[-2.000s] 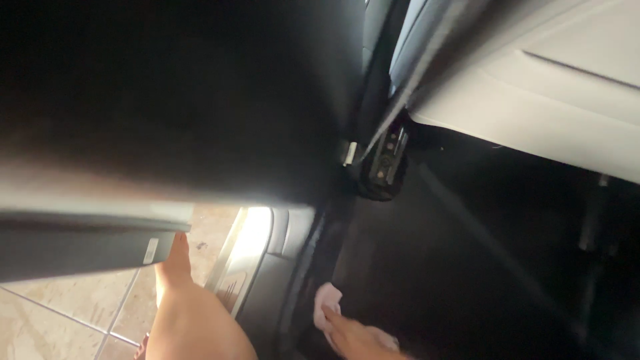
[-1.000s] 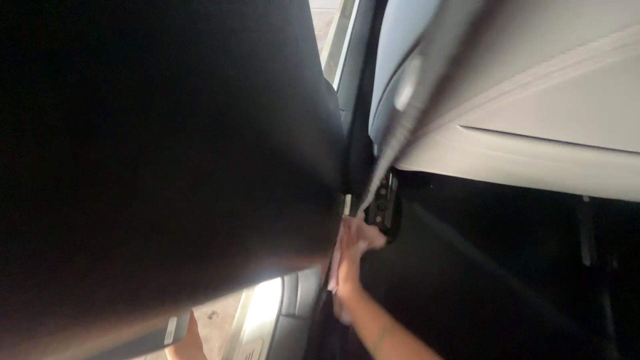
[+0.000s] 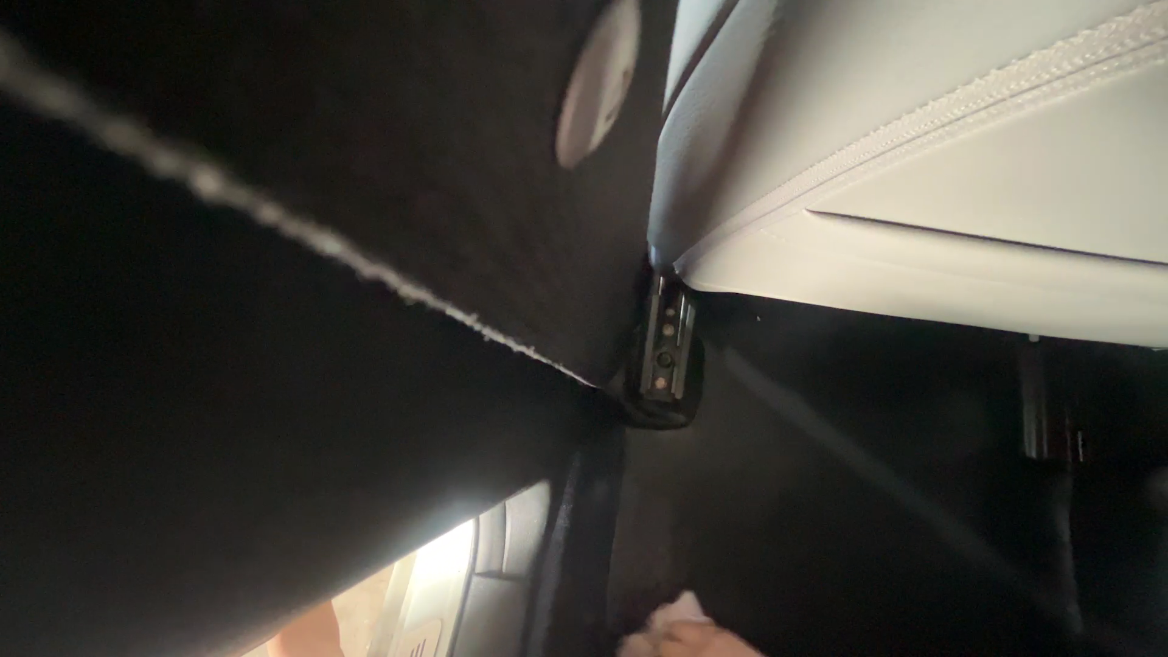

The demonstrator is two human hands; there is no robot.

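Note:
At the bottom centre of the head view, my right hand (image 3: 689, 641) is cut off by the lower edge and closed on a pale pink cloth (image 3: 686, 606). Both are over the dark carpeted floor (image 3: 785, 520) of a car, below a metal seat rail (image 3: 664, 356). Part of a bare limb (image 3: 310, 631) shows at the lower left; whether it is an arm or a leg I cannot tell. No left hand can be made out.
The light leather seat (image 3: 912, 164) fills the upper right. A second seat rail (image 3: 1045, 411) stands farther right. Blurred dark material with a pale edge line (image 3: 319, 242) covers the left. The door sill (image 3: 506, 584) lies below it.
My right hand and the cloth were near the seat rail a second ago and are now lower, farther from it. The view has come closer to the seat.

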